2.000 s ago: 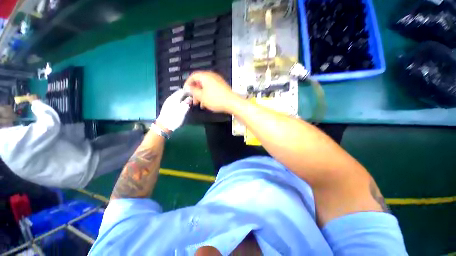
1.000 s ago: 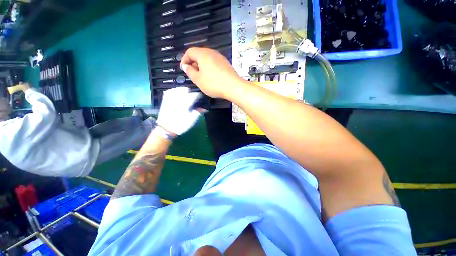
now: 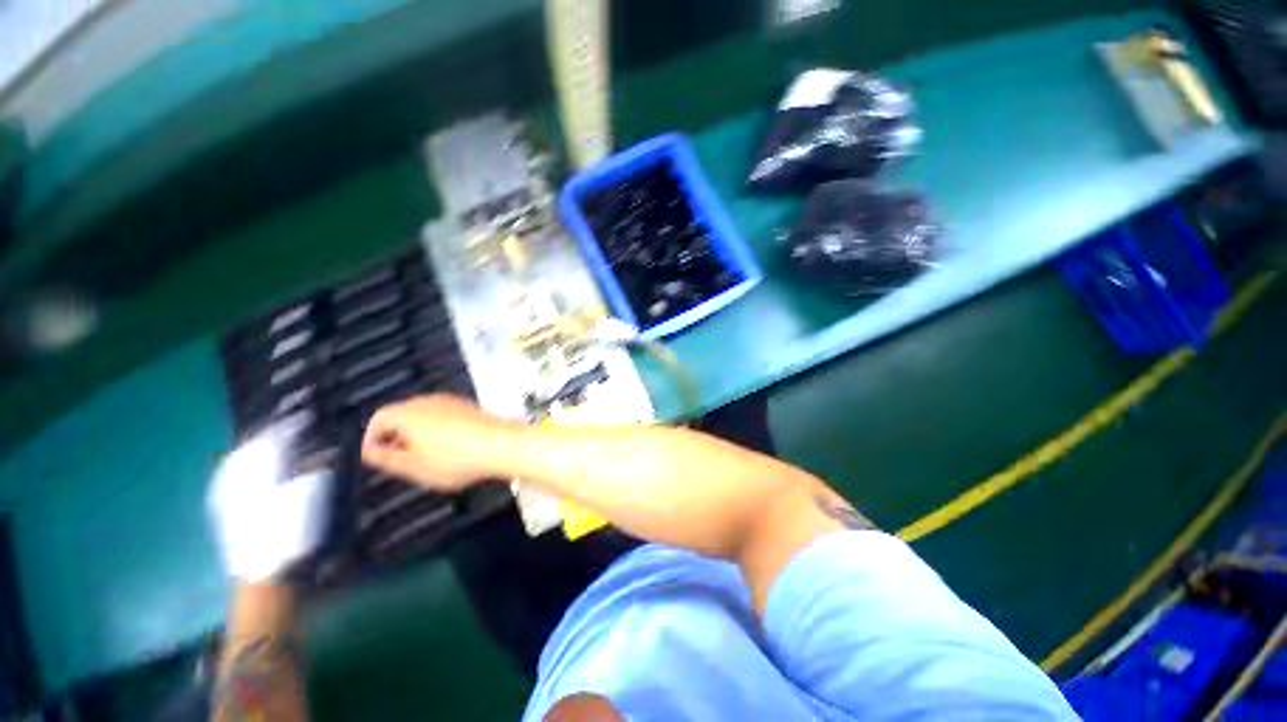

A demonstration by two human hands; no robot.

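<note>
My left hand (image 3: 268,505), in a white glove and blurred, is over the left edge of the black parts tray (image 3: 381,370). My right hand (image 3: 421,440), bare with fingers curled, is over the tray's middle. Whether either hand holds a part cannot be told. Long black parts with silver sections lie in the tray's slots. The silver-grey fixture (image 3: 544,317) stands right of the tray, with a dark long part (image 3: 569,384) across its near end and a yellow pad (image 3: 582,519) below, partly behind my right forearm.
A blue bin (image 3: 734,294) of small black parts stands right of the fixture. Beyond it lie two dark shiny bags (image 3: 864,237). A second fixture (image 3: 1160,88) is at the far right of the green bench (image 3: 988,184). Blue crates (image 3: 1146,282) stand on the floor.
The view has swung to the right and tilted. My gloved left hand has moved outward, away from my right hand, to the tray's left edge. The other person has left the view.
</note>
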